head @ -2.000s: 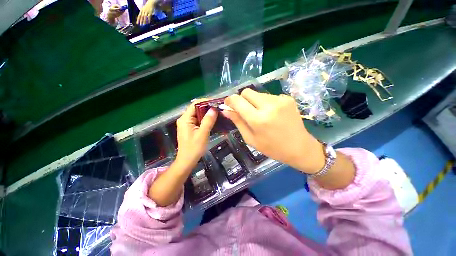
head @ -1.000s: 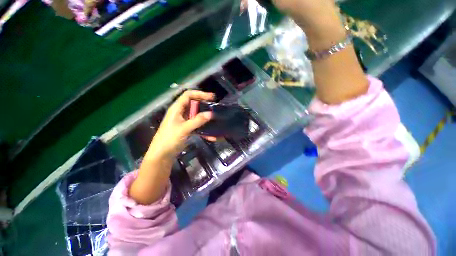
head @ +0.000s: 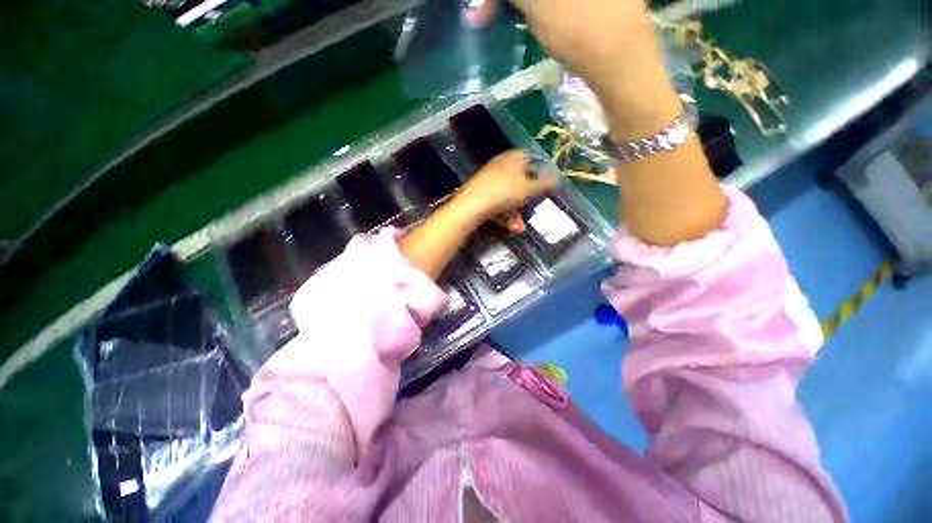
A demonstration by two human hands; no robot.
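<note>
The blister tray [head: 603, 245] lies slanted on the bench. Its far row holds dark phones [head: 369, 194]; its near row holds phones with whitish labels [head: 500, 263]. A labelled phone [head: 553, 222] lies in the rightmost near pocket. My left hand [head: 506, 187] is blurred over the right part of the tray, fingers bent down; whether it holds anything is hidden. My right hand [head: 572, 22] is at the top edge and partly cut off. One fingertip shows beside the clear hanging film [head: 445, 56]; its grip cannot be made out.
Panel trays with black panels [head: 158, 378] lie at the left. A crumpled clear liner heap [head: 578, 107], partly behind my right arm, tan scraps [head: 746, 82] and a black cloth-like patch [head: 719, 146] are at the upper right. The blue floor [head: 869, 230] has yellow-striped marking.
My left hand has moved right across the tray and no longer visibly holds the dark phone. A labelled phone now shows in the rightmost near pocket. My right hand went up from the phone to the top edge.
</note>
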